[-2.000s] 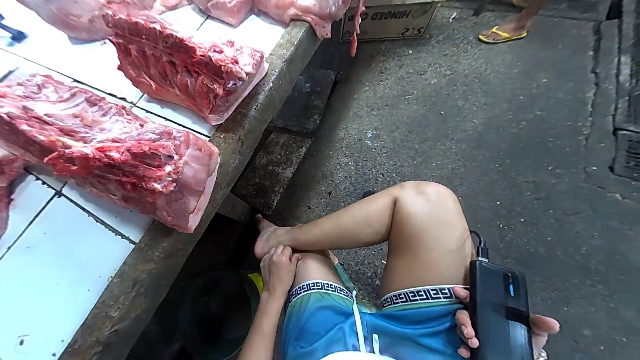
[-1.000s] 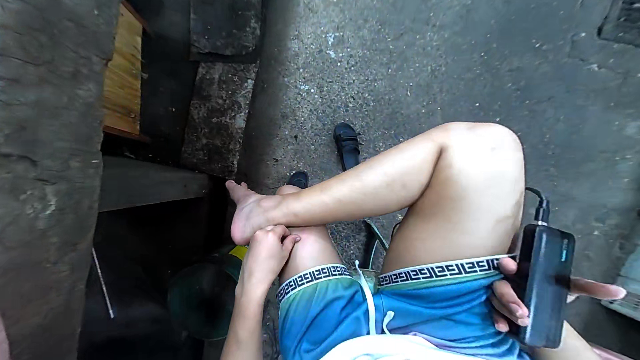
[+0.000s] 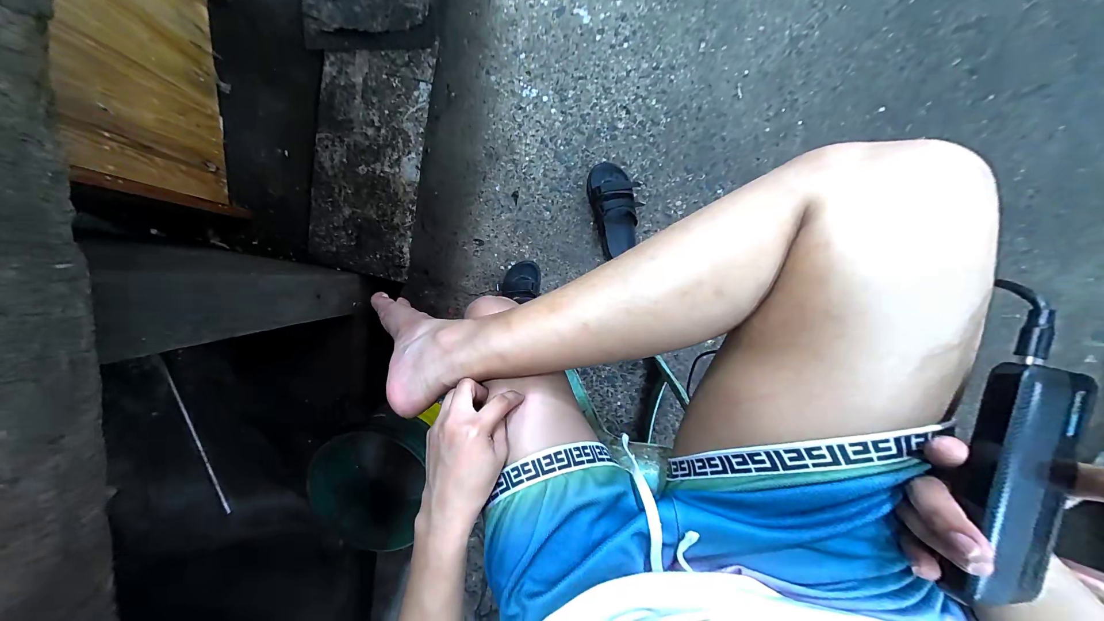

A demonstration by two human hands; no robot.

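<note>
My left hand [image 3: 470, 431] rests on my thigh just below the bare foot [image 3: 423, 362] of my crossed leg, its fingers bent; no object shows in it. At the right edge, my right hand [image 3: 949, 509] is closed around a black power bank [image 3: 1022, 483], with a cable plugged into its upper end. The blue shorts [image 3: 759, 509] with a patterned hem lie between the two hands.
Two black sandals, one strapped sandal [image 3: 614, 207] and one partly hidden sandal [image 3: 522, 280], are on the concrete floor [image 3: 535, 112]. A dark green bucket [image 3: 366, 487] stands at lower left, near a wooden board [image 3: 138, 95] and a stone counter edge [image 3: 39, 345].
The view has swung down and away from the meat on the tiled counter. My left hand stays by the foot, and my right hand still holds the power bank.
</note>
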